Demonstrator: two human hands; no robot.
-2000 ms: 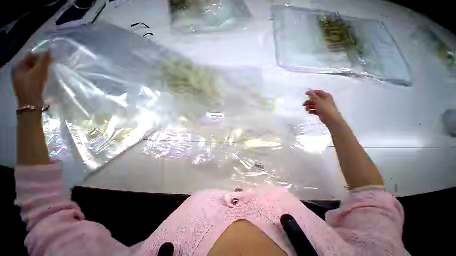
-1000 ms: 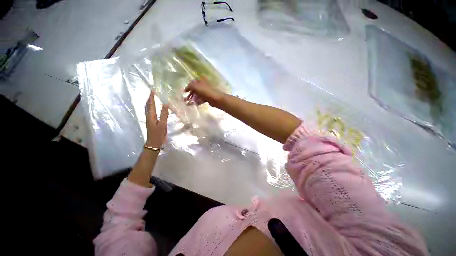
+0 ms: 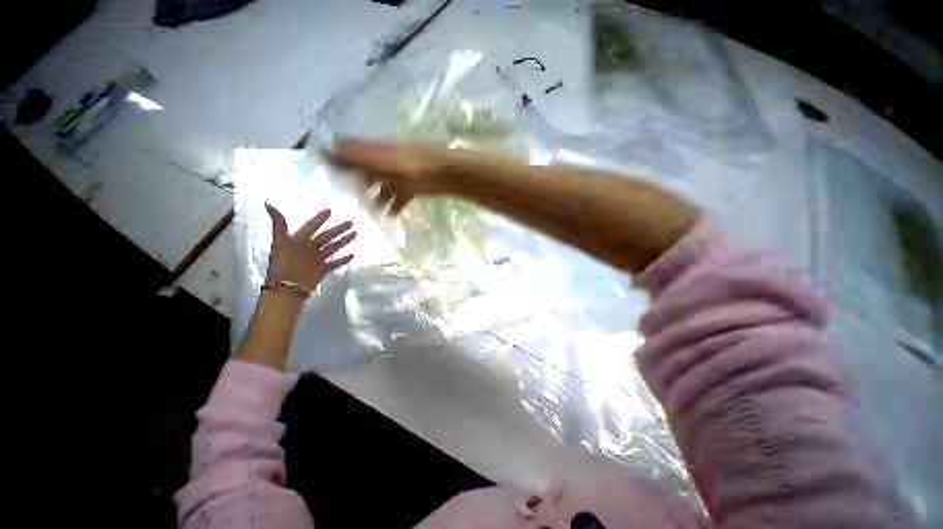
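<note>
A clear plastic bag, crinkled and shiny, lies across the white tabletop in front of me. Yellow-gold print shows on it, too blurred to read. Small dark marks show near its middle. My left hand rests on or just over the bag's bright left part, palm down with fingers spread, holding nothing. My right hand is blurred and reaches across to the left, above the bag's far part. Whether its fingers hold the film cannot be told.
Black-framed eyeglasses lie beyond the bag. A bag with dark print lies at the far side, another stacked bag at the right. A clear packet lies at the far left. The table's dark seam runs at the left.
My right hand has moved left and away from me over the bag. My left hand has spread its fingers. The view has shifted, and the film's far part looks lifted or shifted.
</note>
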